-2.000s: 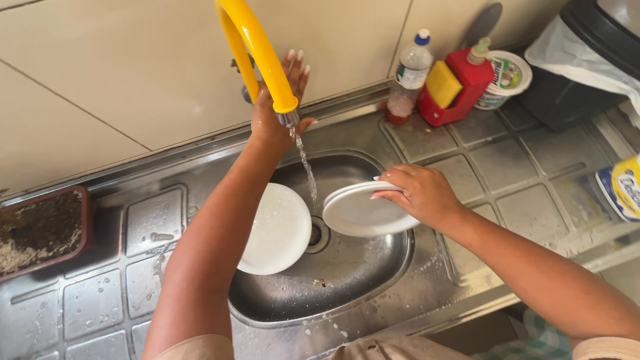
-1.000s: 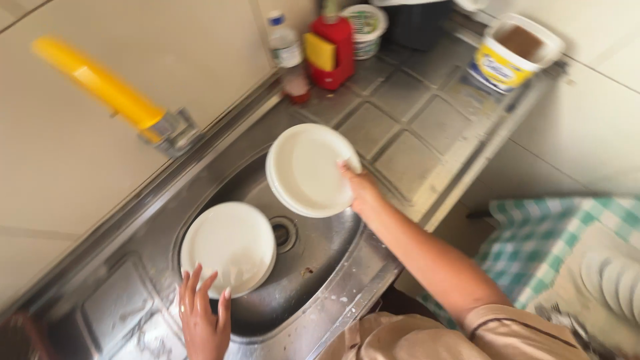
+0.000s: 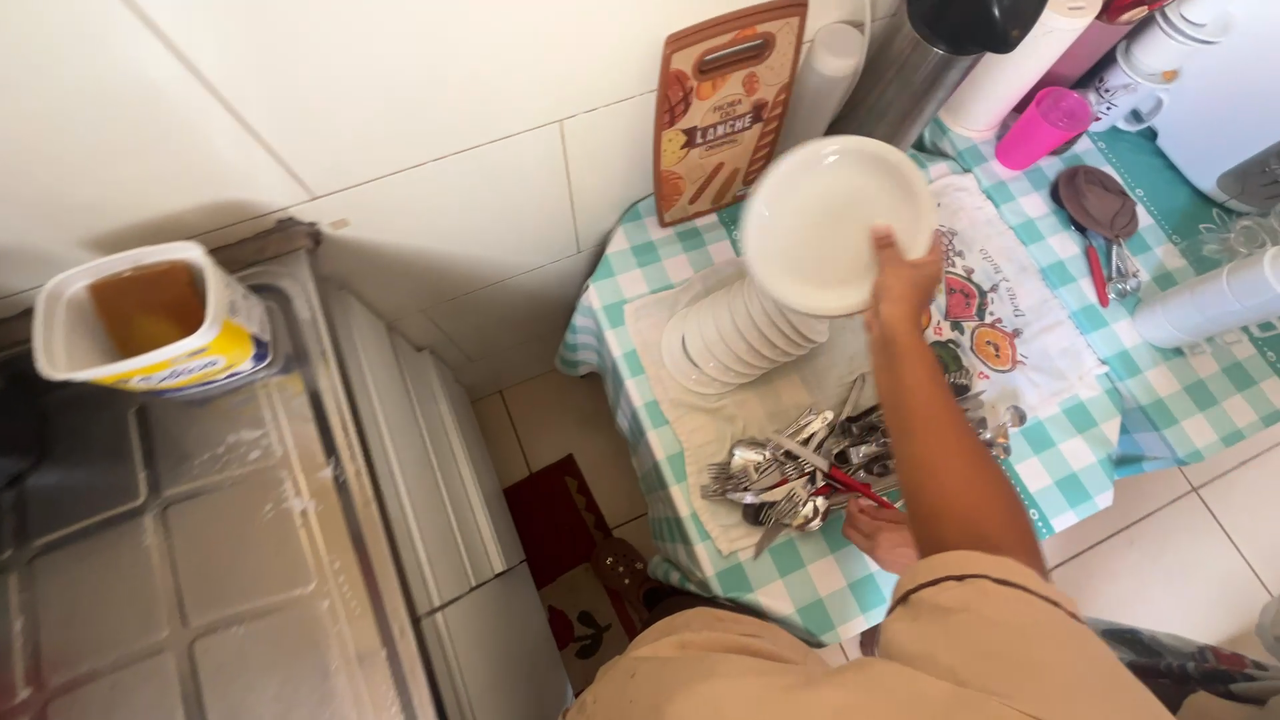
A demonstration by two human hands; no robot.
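Observation:
My right hand (image 3: 905,280) grips the rim of a round white plate (image 3: 835,225), thumb on its upper face. The plate overlaps the end of a leaning row of white plates or bowls (image 3: 735,340) on a pale cloth; whether they touch, I cannot tell. My left hand is not seen. Below my right forearm another hand (image 3: 880,535) is at the red handle of a knife (image 3: 850,482); its arm is hidden, and it does not appear to be mine. A heap of metal cutlery (image 3: 800,465) lies beside it, partly behind my forearm.
A checked tablecloth (image 3: 690,520) covers the table. Behind stand a cutting board (image 3: 725,120), a steel thermos (image 3: 895,85) and a pink cup (image 3: 1045,128). White cups (image 3: 1215,300) lie right. At left, a plastic tub (image 3: 150,320) sits on the steel drainboard (image 3: 230,530); a floor gap separates it from the table.
The view has swung right, from sink to table. My right hand has carried its plate from over the sink to the table. My left hand, seen by the sink before, has left view.

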